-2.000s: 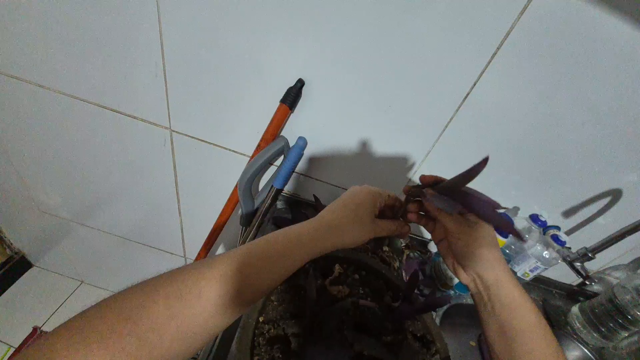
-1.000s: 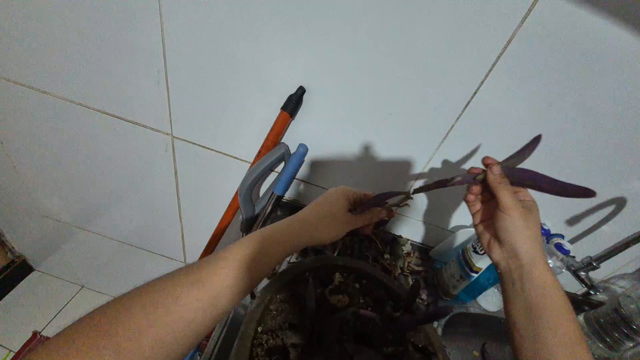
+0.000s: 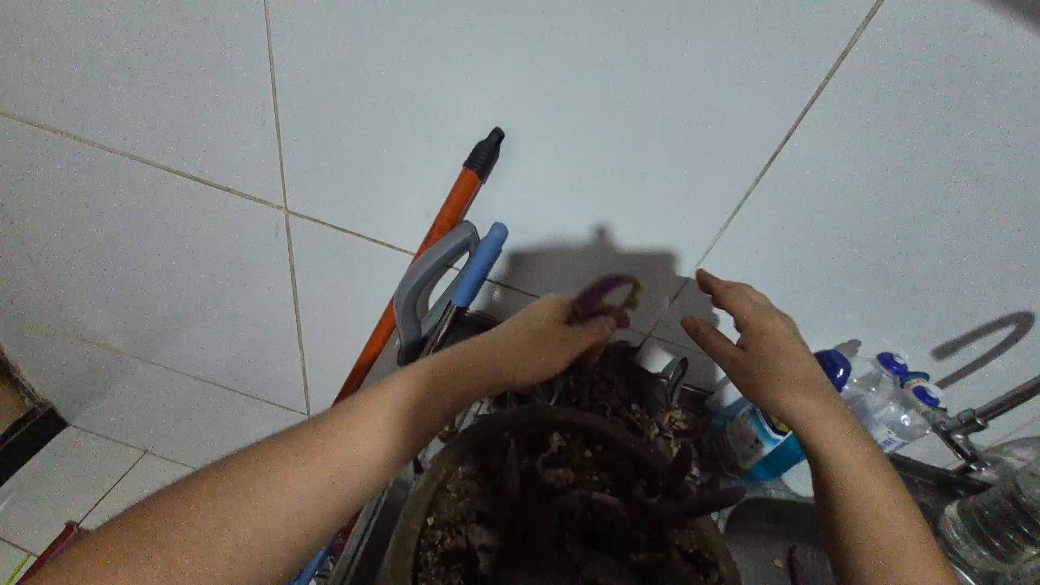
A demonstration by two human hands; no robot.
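My left hand (image 3: pixel 569 337) holds a short piece of purple-leaved plant (image 3: pixel 604 296), blurred, above the back rim of a round pot. The right hand (image 3: pixel 751 345) is raised to the right of it, thumb and fingers apart, with nothing between them. Below both hands stands the pot of dark soil (image 3: pixel 536 520), with purple shoots and dry bits in it. Just behind it lies a heap of dry and purple plant matter (image 3: pixel 621 390). The long purple stem seen earlier in my right hand is not in that hand; where it lies I cannot tell.
An orange pole (image 3: pixel 451 207), a grey handle (image 3: pixel 418 292) and a blue handle (image 3: pixel 481 264) lean at the tiled wall (image 3: pixel 609 106). On the right are a bottle of blue liquid (image 3: pixel 760 443), clear bottles with blue caps (image 3: pixel 890 406), a metal tap (image 3: pixel 987 414) and a sink (image 3: pixel 772 528).
My right hand has let go of the long purple-leaved stem and moved left and down, its fingers now apart. The left hand still holds a plant piece, now curled upward.
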